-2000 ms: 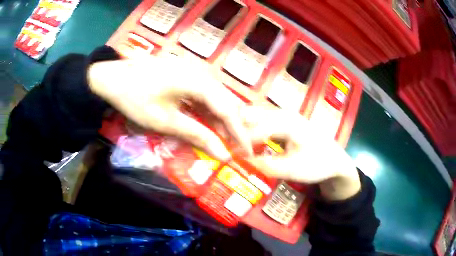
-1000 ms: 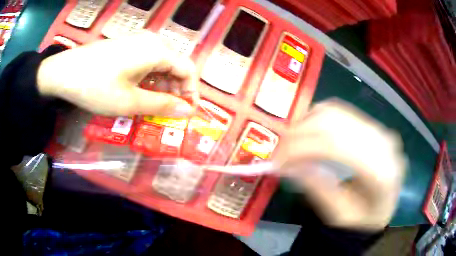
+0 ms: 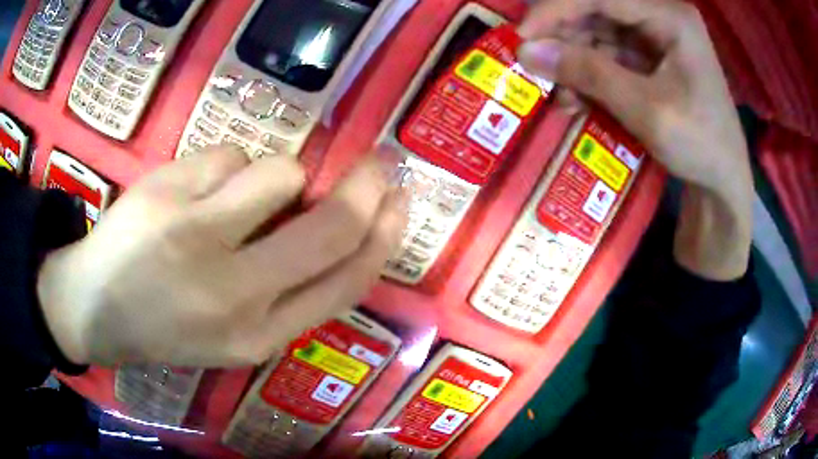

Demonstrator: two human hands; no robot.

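A red-yellow screen label (image 3: 475, 103) lies slightly askew over the display of a beige keypad phone (image 3: 420, 215) in the tray's upper row. My right hand (image 3: 641, 81) pinches the label's upper right corner between thumb and finger. My left hand (image 3: 215, 260) is over the tray, palm down, fingers bent and apart, with blurred fingertips beside that phone's keypad. I see nothing held in it. It covers part of the lower row. The phone to the right (image 3: 547, 242) has a label on its screen. The phone to the left (image 3: 269, 81) has a bare dark display.
The red foam tray (image 3: 448, 309) holds more phones. Labelled ones (image 3: 323, 376) show in the lower row, with film-like glare near the bottom. Bare-screen phones (image 3: 130, 63) stand upper left. Stacked red trays (image 3: 762, 54) are at upper right, beside the green bench (image 3: 762, 332).
The view is closer to the tray. My right hand has moved from the tray's right side up to the label. That phone's display was bare and is now mostly covered. My left hand is lower.
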